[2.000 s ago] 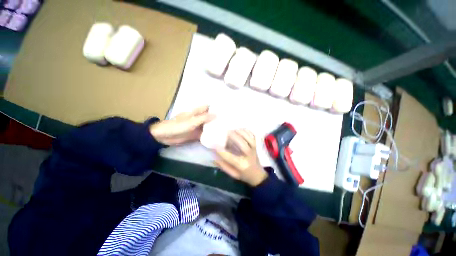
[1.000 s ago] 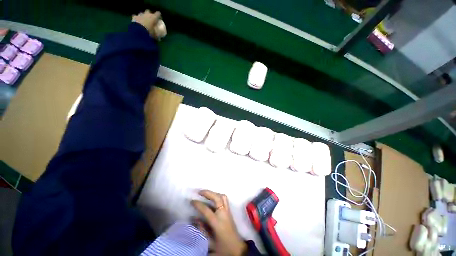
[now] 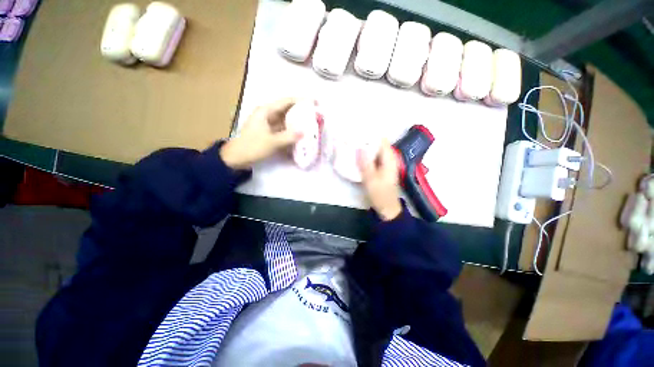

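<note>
My left hand (image 3: 262, 135) holds one cream and pink hand warmer half (image 3: 305, 136) over the white work sheet (image 3: 459, 168); its pink side faces right. My right hand (image 3: 381, 178) holds the other hand warmer half (image 3: 349, 159), which is pale and blurred, just to the right of the first. The two halves are apart. The red and black infrared thermometer (image 3: 418, 172) lies on the sheet right beside my right hand. A row of several cream hand warmers (image 3: 409, 54) stands along the back edge of the sheet.
Two cream units (image 3: 156, 34) stand on the cardboard sheet (image 3: 68, 93) at left. Pink-purple units (image 3: 11, 27) are at the far left. A white power strip (image 3: 516, 182) with chargers and cables is at right, beside brown cardboard (image 3: 591, 215). A cream pile (image 3: 640, 223) is at the far right.
My left hand has come back from over the conveyor to the sheet and now holds a half. My right hand has moved right and now holds the other half. The view has shifted.
</note>
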